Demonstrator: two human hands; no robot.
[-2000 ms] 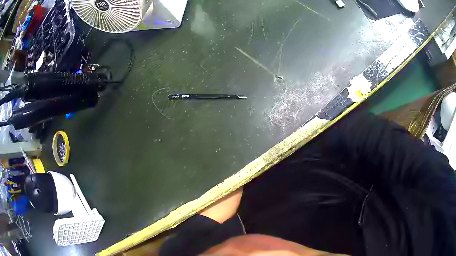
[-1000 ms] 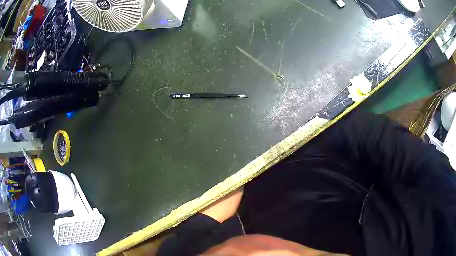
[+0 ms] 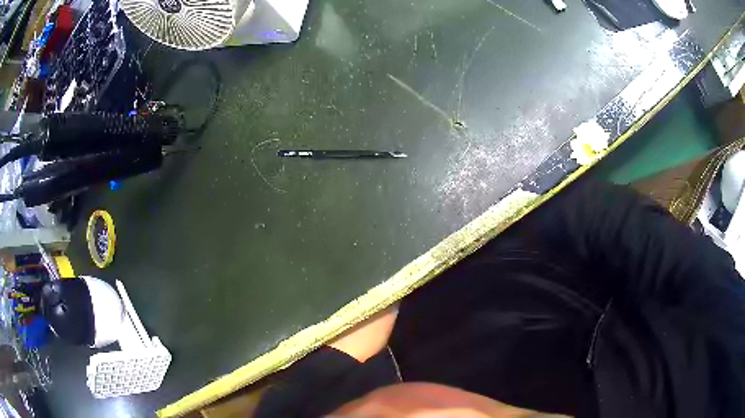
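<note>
A thin black pen-like tool or tweezers (image 3: 341,154) lies alone on the dark green bench top (image 3: 327,220), its silvery tip towards the right. A patch of bare skin, probably my left hand or wrist (image 3: 368,335), shows between black cloth just below the bench edge; its fingers are hidden. My right hand is not in view. A blurred skin-coloured shape, not clear what, lies at the bottom edge. A white mouse (image 3: 671,7), cut by the top edge, has no hand on it.
A cream fan (image 3: 184,18) stands at the top left. Two black cabled handles (image 3: 102,135), a yellow tape roll (image 3: 101,238) and a white device with a perforated base (image 3: 129,371) are on the left. A white lump (image 3: 589,144) sits near the worn yellowish edge (image 3: 376,294).
</note>
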